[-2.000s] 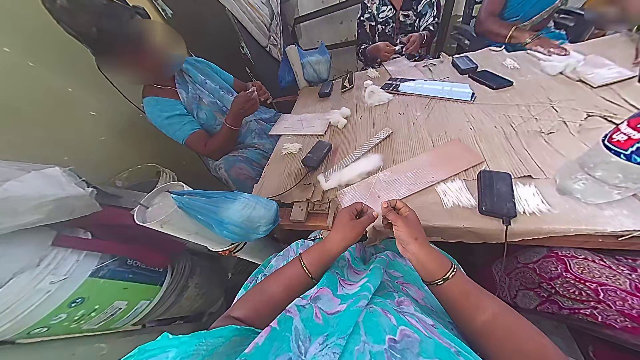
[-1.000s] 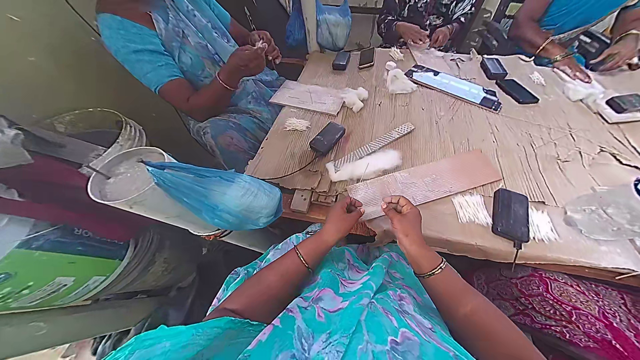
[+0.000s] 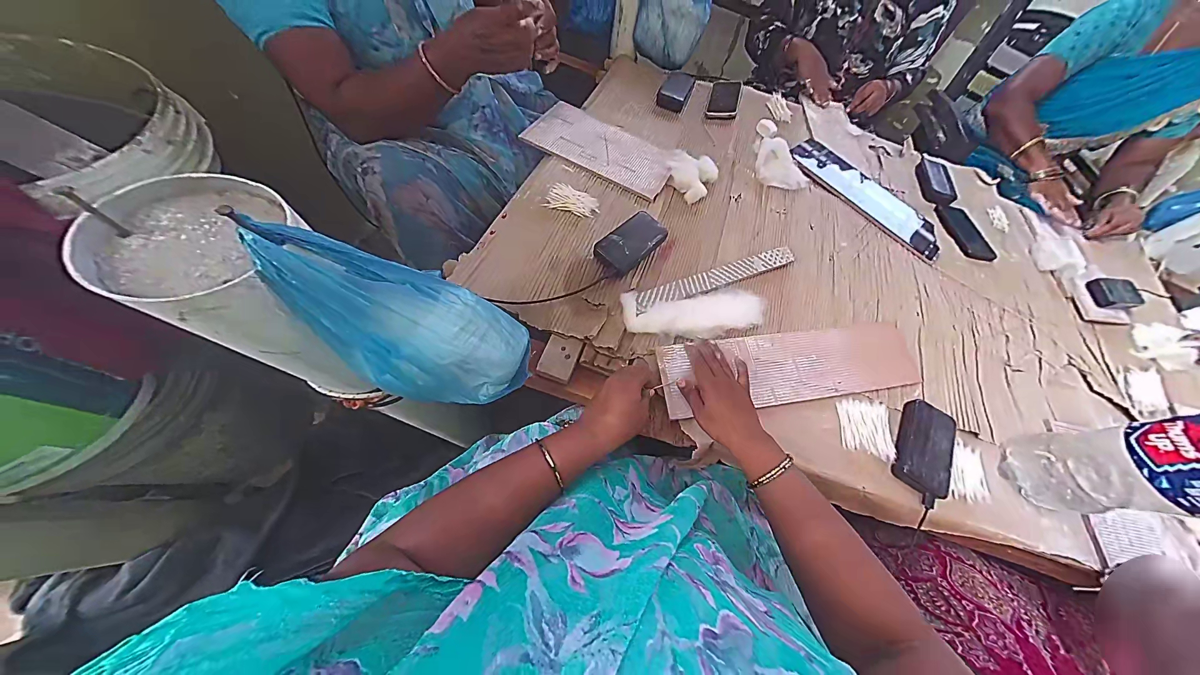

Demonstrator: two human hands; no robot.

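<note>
My left hand [image 3: 619,405] is closed at the table edge, with a thin stick [image 3: 664,385] between its fingertips. Flat on the left part of a pinkish ribbed board [image 3: 825,364] lies my right hand [image 3: 720,394], fingers extended and close to the stick. Just beyond the board are a roll of white cotton [image 3: 698,314] and a patterned strip [image 3: 717,279]. To the right of the board, thin white sticks or wicks [image 3: 866,427] lie beside a black box-shaped object [image 3: 924,450] with a cable.
Another black box [image 3: 630,244], a second board [image 3: 600,150] and cotton tufts [image 3: 692,174] lie farther back. At left stand a white bucket [image 3: 187,244] and a blue plastic bag [image 3: 403,328]. A plastic bottle [image 3: 1069,469] lies at right. Several people sit around the table.
My right hand has gone from pinching near my left hand to lying flat on the board. My left hand remains near the board's left end. The view has shifted.
</note>
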